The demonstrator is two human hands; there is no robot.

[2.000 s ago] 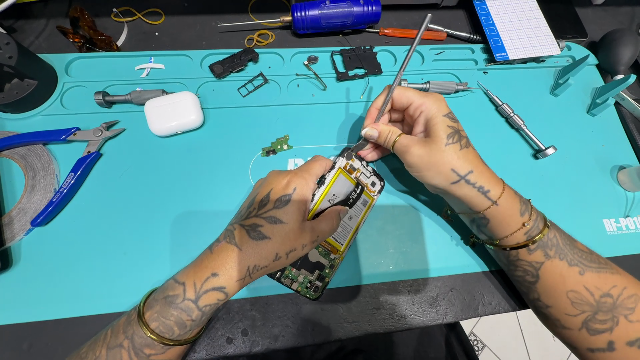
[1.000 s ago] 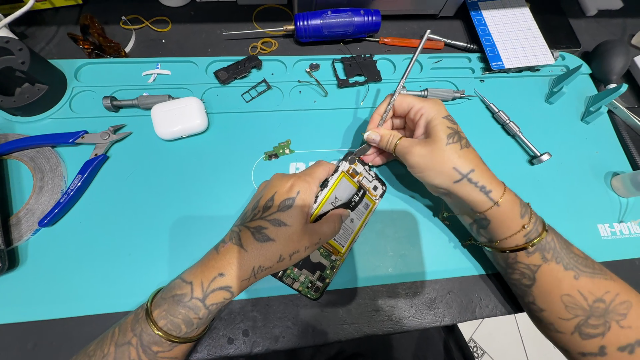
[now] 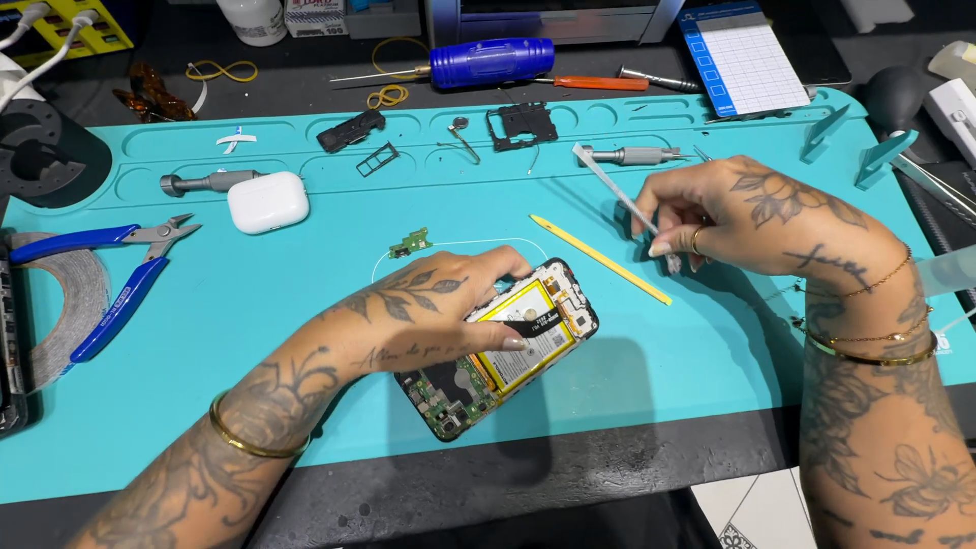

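Note:
My left hand (image 3: 427, 313) grips an opened smartphone (image 3: 534, 358) by its sides, the thumb lying over its yellow-edged battery. The phone's green circuit board shows at the lower end. My right hand (image 3: 709, 221) is off the phone, to its upper right, and pinches a slim grey metal tool (image 3: 616, 192), tilted with one end up and to the left. A yellow plastic stick (image 3: 602, 261) lies on the mat between the phone and my right hand. A small green circuit board (image 3: 412, 243) rests above my left hand.
On the turquoise mat (image 3: 229, 396) lie blue-handled flush cutters (image 3: 137, 267), a roll of tape (image 3: 69, 305), a white earbud case (image 3: 268, 203), precision screwdrivers (image 3: 633, 155) and black phone parts (image 3: 523, 126). Behind it are a blue-handled tool (image 3: 492, 62) and a gridded pad (image 3: 751, 61).
My right hand has moved away from the phone's top end to the right, still with the grey tool. The yellow stick now shows on the mat. My left hand still holds the phone.

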